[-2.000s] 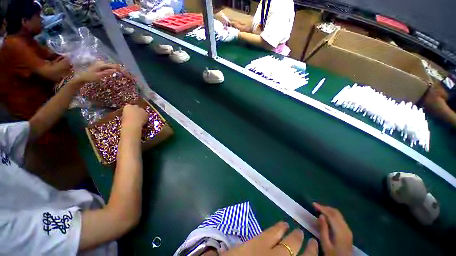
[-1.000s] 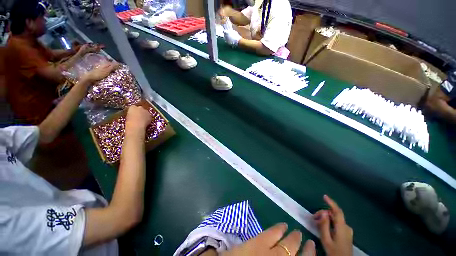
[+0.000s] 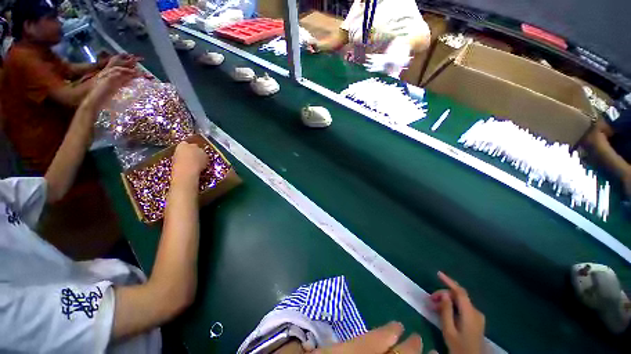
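My left hand [image 3: 387, 340] is low in the view, cut off by the bottom edge. A blue-and-white striped cuff [image 3: 324, 304] is at its wrist. Its palm side is hidden. My right hand [image 3: 459, 317] is over the near rail, index finger raised and apart from the others; I see nothing held in it. Off-white oval bases lie on the green belt [image 3: 415, 214]. The nearest base [image 3: 600, 294] is at the far right, beyond my right hand, with dark patches on it. Another base [image 3: 317, 116] is farther up the belt, touching nothing.
A neighbouring worker's hand [image 3: 188, 160] is in a shallow carton [image 3: 225, 181] of shiny coppery parts at left. A small clear ring [image 3: 216, 330] lies on the bench. White rods [image 3: 533, 159] lie beyond the far rail, before a brown carton [image 3: 526, 97]. Other people work across and at far left.
The bases have moved along the belt toward the lower right. My left hand has dropped slightly at the bottom edge. My right index finger is raised compared with the earliest frame.
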